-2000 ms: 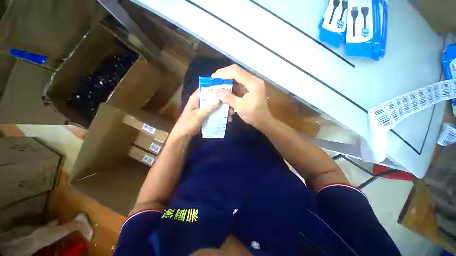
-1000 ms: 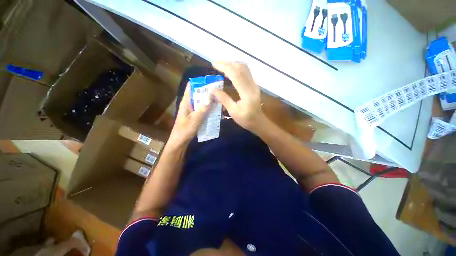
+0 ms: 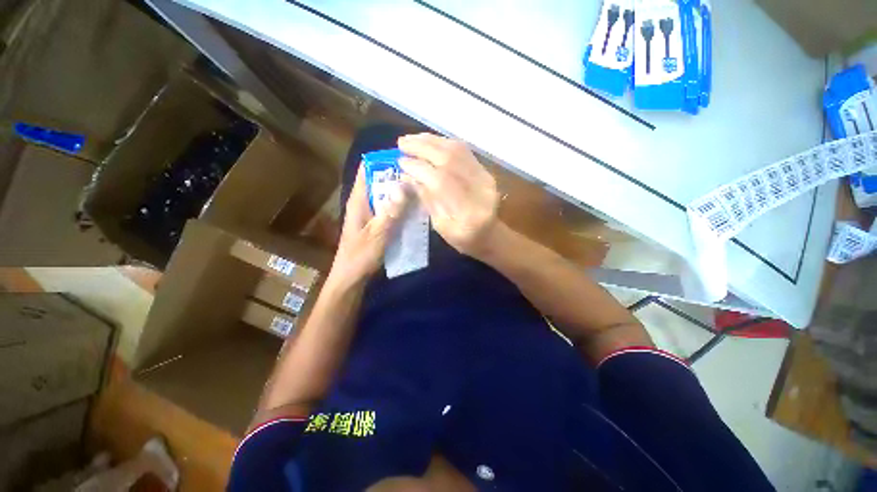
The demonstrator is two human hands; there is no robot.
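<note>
A white and blue retail box (image 3: 408,242) is held upright over my lap, its blue end at the top and its printed white side towards me. My left hand (image 3: 363,231) grips it from the left side. My right hand (image 3: 452,195) wraps its right side, with fingers at the blue top end. The fingers hide the middle of the box and part of its mouth. I cannot tell whether anything is inside.
Flat retail boxes (image 3: 660,58) lie on the white table (image 3: 538,135). A label strip (image 3: 779,187) curls over its right edge, near more boxes (image 3: 851,106). At left stand a carton of black cables (image 3: 192,178) and an open carton (image 3: 197,317) holding smaller boxes.
My right hand has closed further over the box's top end and right side, covering more of it. The view has shifted slightly, so the table boxes sit further left.
</note>
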